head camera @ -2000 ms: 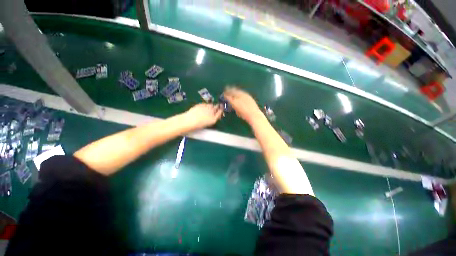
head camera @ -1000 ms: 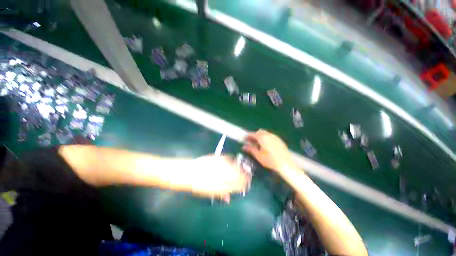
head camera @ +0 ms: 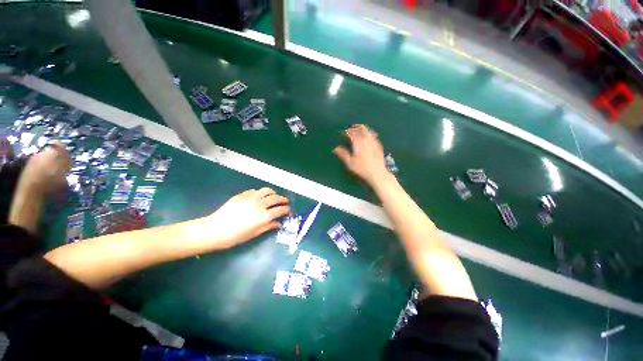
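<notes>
My left hand (head camera: pixel 255 214) is on the near bench, fingers spread, its fingertips beside a circuit board (head camera: pixel 289 230). Pale tweezers (head camera: pixel 308 224) lie across that board's right side. Another board (head camera: pixel 343 239) lies to the right, and two boards (head camera: pixel 311 266) (head camera: pixel 292 283) lie close together below. My right hand (head camera: pixel 364 156) is over the green strip beyond the pale rail, thumb and fingers apart; what is under its fingers is hidden. A board (head camera: pixel 390 163) lies right beside it, partly hidden.
Boards lie scattered along the far strip, one of them (head camera: pixel 296 125) left of my right hand. A dense spread of boards (head camera: pixel 121 189) is at left, with another person's hand (head camera: pixel 49 169) there. A post (head camera: pixel 151 77) stands on the rail (head camera: pixel 282 180). More boards (head camera: pixel 407 310) lie by my right sleeve.
Several boards now lie on the near bench where my left hand was bunched around some. My left hand has moved left and opened. My right hand has reached over the rail. Another person's hand has appeared.
</notes>
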